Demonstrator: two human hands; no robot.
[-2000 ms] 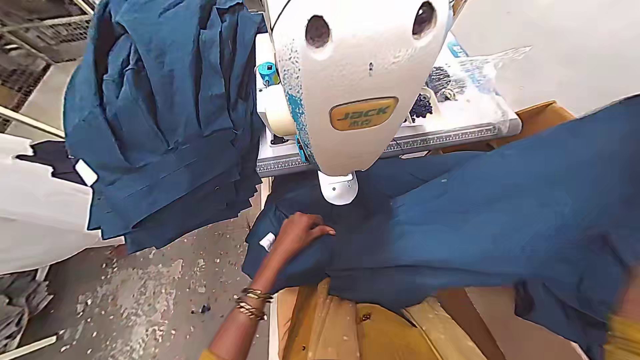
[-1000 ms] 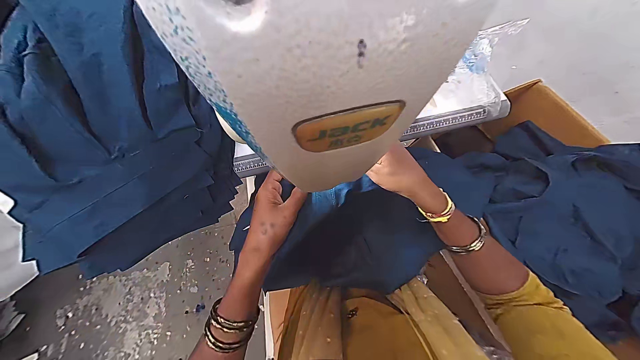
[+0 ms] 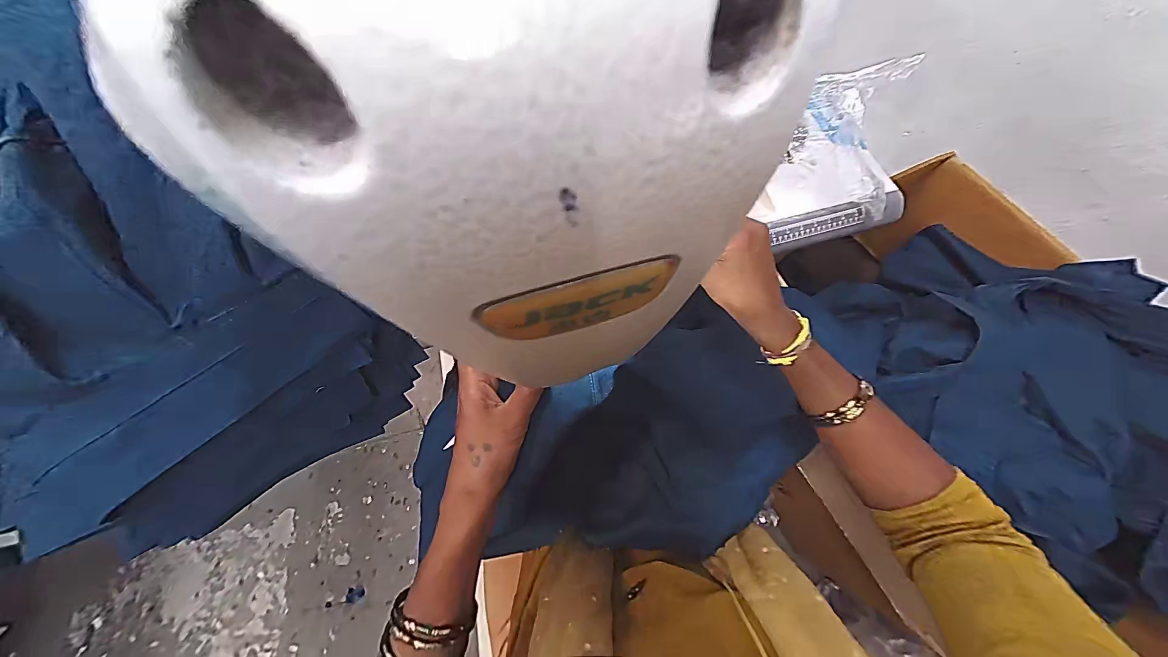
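Observation:
The white head of a Jack sewing machine (image 3: 566, 164) fills the upper middle of the view and hides the needle area. Below it, a dark blue fabric piece (image 3: 639, 438) drapes over the front edge toward my lap. My left hand (image 3: 488, 420) lies on this fabric at the machine's lower left, its fingertips hidden behind the head. On the machine's right side is my right hand (image 3: 748, 274), at the fabric's upper edge, with its fingers mostly hidden; whether it grips the cloth cannot be seen.
A thick stack of blue fabric pieces (image 3: 182, 392) hangs at the left. More blue fabric (image 3: 1022, 383) lies heaped at the right, over a cardboard box (image 3: 985, 210). A ruler-marked table edge (image 3: 817, 226) and clear plastic (image 3: 844, 109) are behind my right hand. The floor (image 3: 246, 566) is speckled.
My right hand came to the machine's right side after the first frame, where fabric stretched off to the right; that fabric now lies heaped there. The view has moved closer to the machine head.

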